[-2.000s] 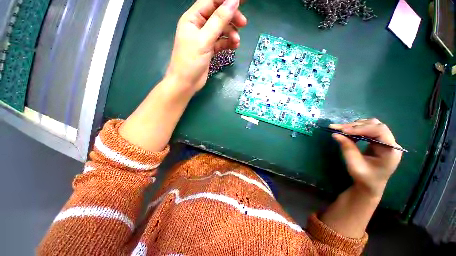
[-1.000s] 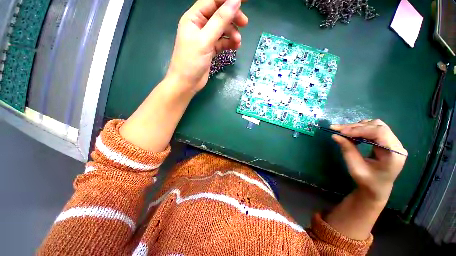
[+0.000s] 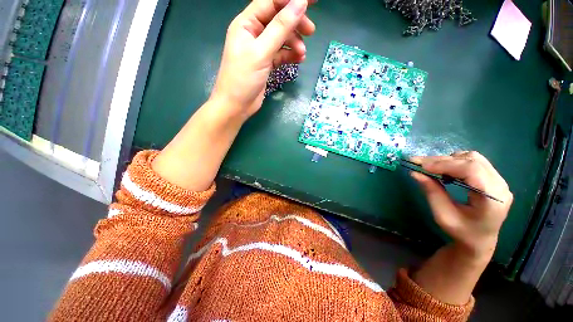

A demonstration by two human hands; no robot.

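Observation:
A green circuit board panel (image 3: 364,104), dotted with white and dark parts, lies on the dark green mat, with small support ends showing at its edges. My right hand (image 3: 468,195) holds thin black tweezers (image 3: 449,180), their tip at the panel's near right corner. My left hand (image 3: 254,56) is raised left of the panel, fingers curled, thumb and forefinger together at the top edge of the picture. Whether it pinches a small part cannot be seen. A small dark reddish-speckled component pile (image 3: 282,78) lies beside it, partly hidden by the hand.
A pale framed tray (image 3: 119,107) with green panels (image 3: 22,75) stands at left. A larger grey-brown component pile (image 3: 430,14) lies at the far side. A pink-white card (image 3: 510,29) lies right of it. A dark slim-handled tool (image 3: 550,116) lies at the right edge.
The tweezers have tilted slightly, their tip staying near the panel's near right corner. My right hand has shifted a little. My left hand has moved very slightly right.

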